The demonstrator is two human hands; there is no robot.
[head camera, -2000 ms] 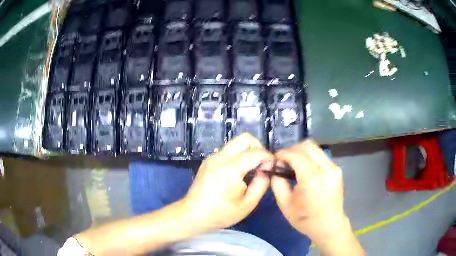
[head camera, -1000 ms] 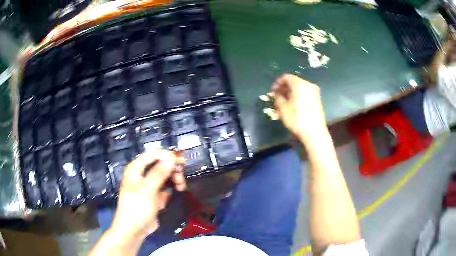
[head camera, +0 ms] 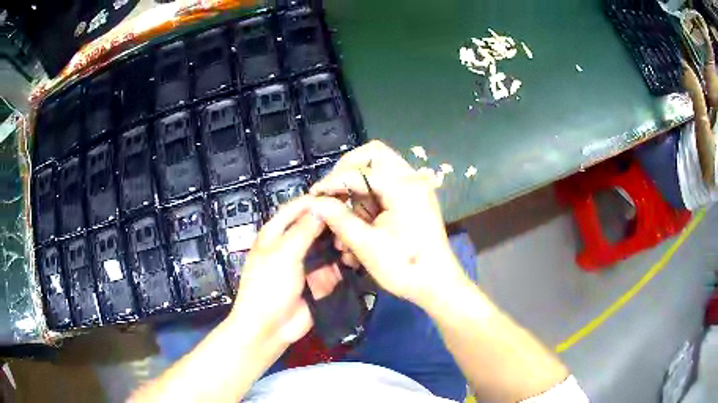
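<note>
A black phone housing [head camera: 338, 303] with a window opening is held below the tray's front edge. My left hand [head camera: 275, 268] grips it from the left, with skin showing through the window. My right hand [head camera: 390, 224] is over the housing's upper end, fingertips close to my left fingertips. A thin dark tool, likely tweezers [head camera: 366, 183], shows between my right fingers. What lies at the fingertips is hidden. The black blister tray [head camera: 197, 187] holds rows of black housings. Pale small pieces lie in a larger pile [head camera: 490, 57] and a smaller loose group [head camera: 433, 174] on the green mat.
The green mat [head camera: 409, 71] extends right of the tray. A second black tray [head camera: 645, 39] lies at the far right, beside another person's arm [head camera: 697, 86]. A red stool [head camera: 622, 208] stands on the floor beyond the bench edge. Orange tape [head camera: 149, 35] runs along the back.
My right hand has moved left from the small pale pieces to my left hand. My left hand has shifted slightly right and up, and the black housing in it now shows clearly.
</note>
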